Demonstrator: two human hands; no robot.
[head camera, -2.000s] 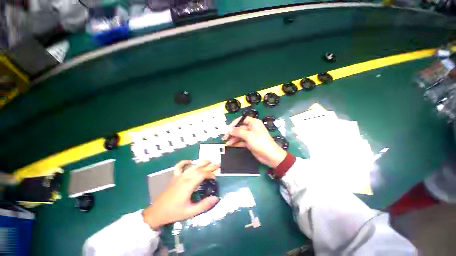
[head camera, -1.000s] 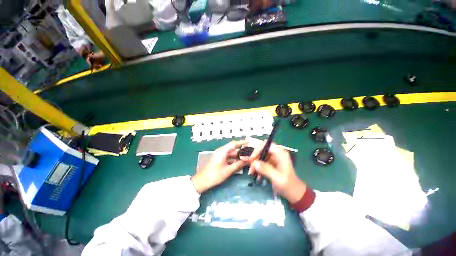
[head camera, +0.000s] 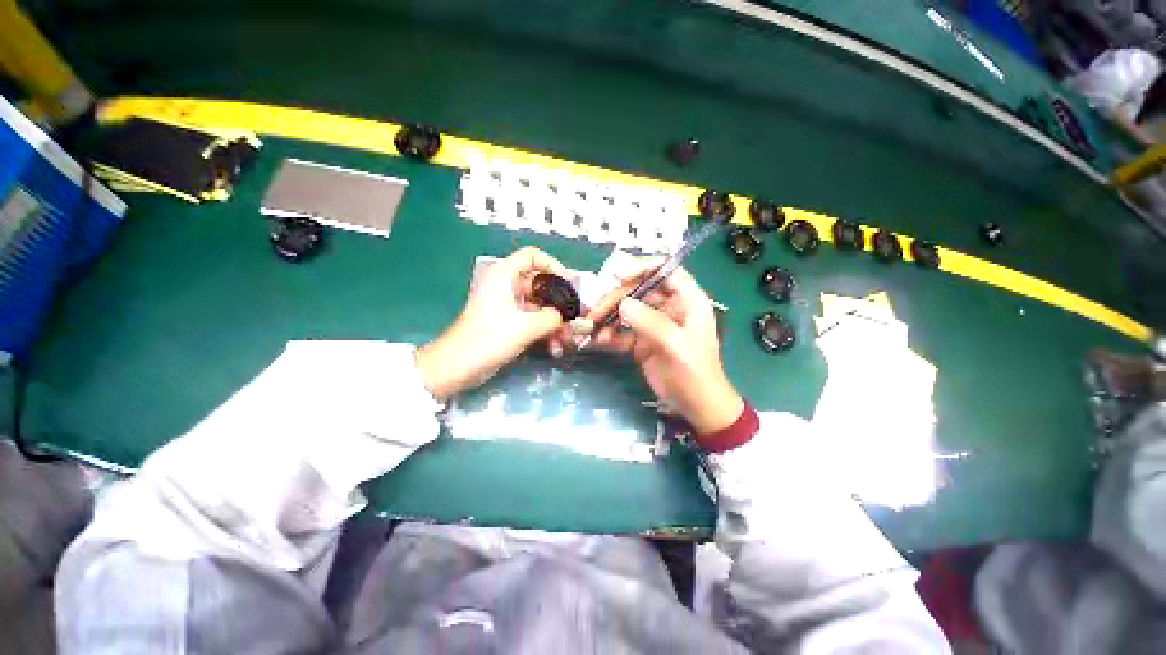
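Observation:
My left hand (head camera: 496, 323) holds a round black unit (head camera: 556, 296) between thumb and fingers, tilted on edge. My right hand (head camera: 675, 335), with a dark red cuff, holds slim tweezers (head camera: 655, 278), their tip pointing down-left close beside the unit. A small pale piece shows near the tip; I cannot tell whether it is gripped. The grey and black sheets under my hands are mostly hidden. The shiny clear film (head camera: 552, 426) lies nearest me, below my hands. The white die-cut sheet (head camera: 572, 205) lies beyond them.
Several black units (head camera: 802, 236) stand along the yellow line (head camera: 1023, 284). A grey sheet (head camera: 335, 196) and another unit (head camera: 297, 239) lie left. Black pieces with yellow edges (head camera: 166, 157) and a blue box (head camera: 38, 243) are far left. Glaring release papers (head camera: 876, 410) lie right.
The view has shifted and turned. My left hand has lifted the black unit from the work area. The tweezers, upright a second ago, now slant down toward the unit.

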